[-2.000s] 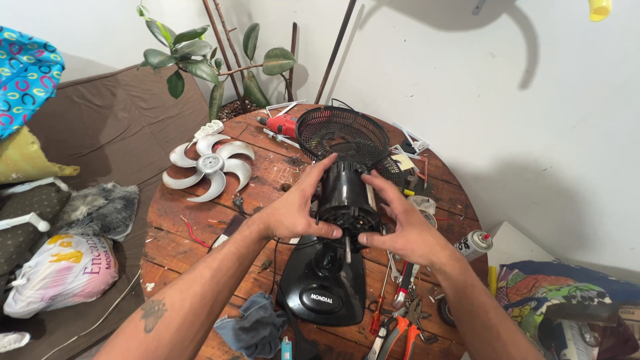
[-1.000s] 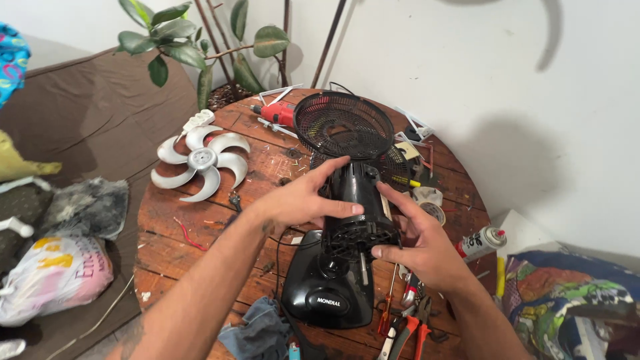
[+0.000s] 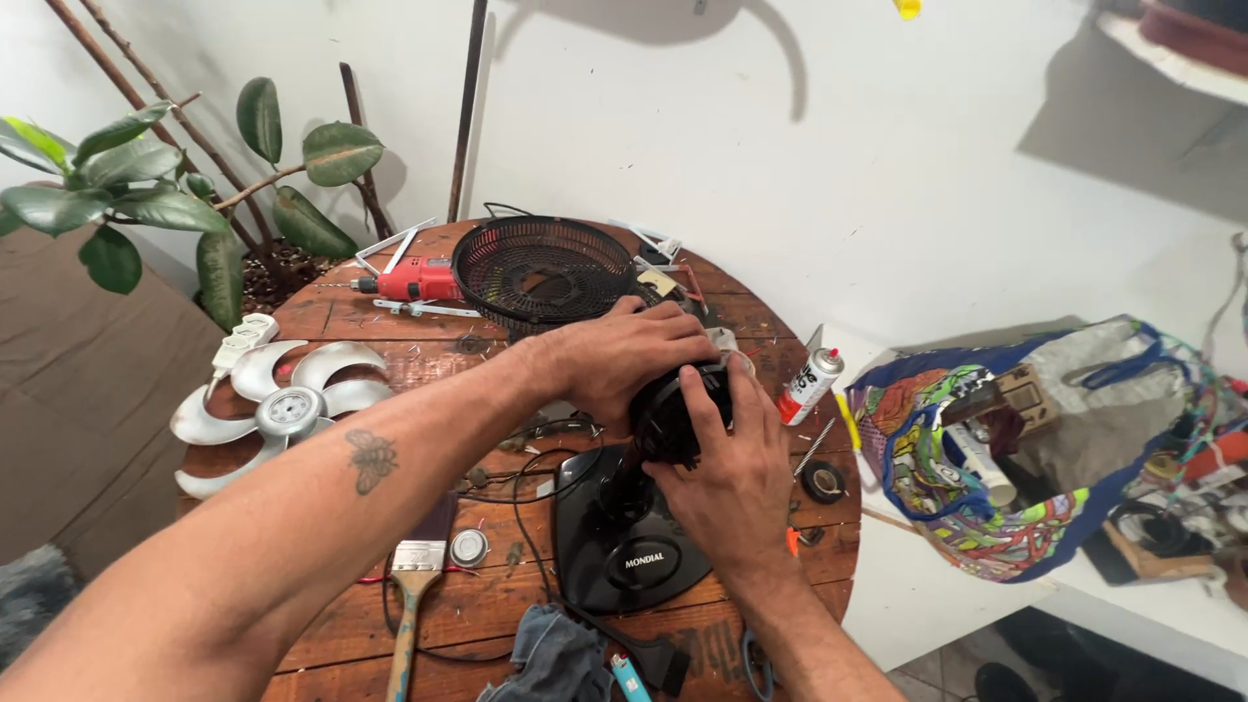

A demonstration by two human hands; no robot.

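Both my hands are around the black motor housing point(image 3: 673, 419) of a table fan, above its black Mondial base point(image 3: 629, 556). My left hand point(image 3: 634, 356) lies over the top and far side of the housing, its fingertips hidden in part. My right hand point(image 3: 726, 458) grips the near right side, fingers spread over the rim. A black fan grille point(image 3: 543, 268) lies behind my hands. The silver fan blade point(image 3: 290, 411) rests on the round wooden table point(image 3: 331, 336) at the left.
A red power drill point(image 3: 419, 280) lies beside the grille. A spray can point(image 3: 811, 385) and a roll of black tape point(image 3: 824, 481) are at the right. A paintbrush point(image 3: 414, 575), a grey cloth point(image 3: 551, 653) and a blue lighter point(image 3: 629, 678) lie in front. A colourful bag point(image 3: 1033, 526) stands farther right.
The view has shifted to the right. The motor housing has turned in my hands, and my left hand has moved from its side to over its top.
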